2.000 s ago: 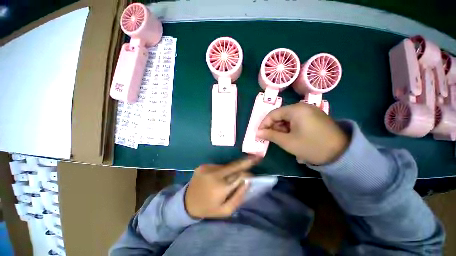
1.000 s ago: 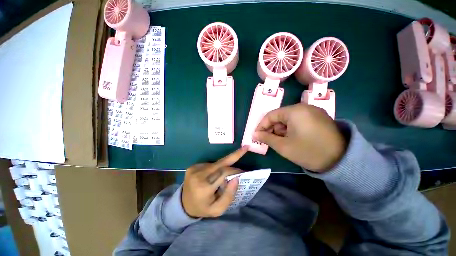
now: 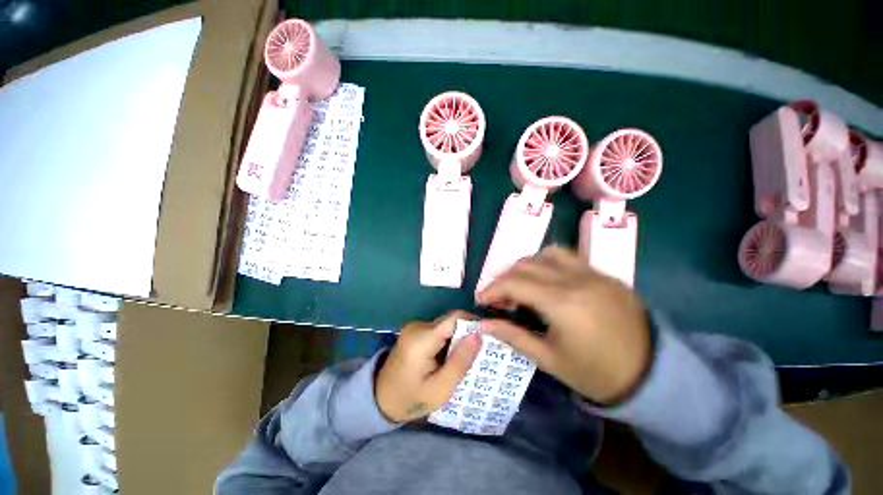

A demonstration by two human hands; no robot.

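My left hand [image 3: 423,370] holds a white label sheet [image 3: 486,390] with rows of small dark print, in front of the bench edge. My right hand [image 3: 577,322] is at the sheet's upper edge, its thumb and fingers close to the sheet; whether a label is pinched there cannot be told. A pink handheld fan [image 3: 520,228] lies just beyond my right hand, its handle's lower end partly hidden. Another pink fan [image 3: 446,228] lies to its left with a small dark mark low on the handle. A third pink fan [image 3: 610,239] lies to its right, its handle's lower end hidden by my hand.
At left, a pink fan [image 3: 275,143] lies on spare label sheets [image 3: 322,213]. Further left are brown cardboard [image 3: 198,164] and a white sheet [image 3: 97,160]. White items [image 3: 70,363] sit at lower left. A fan pile [image 3: 811,253] is at right. A white strip [image 3: 542,48] runs behind.
My right hand has left the middle fan's handle and moved down to the label sheet. My left hand's index finger has drawn back from the fan, and the sheet now faces up more fully.
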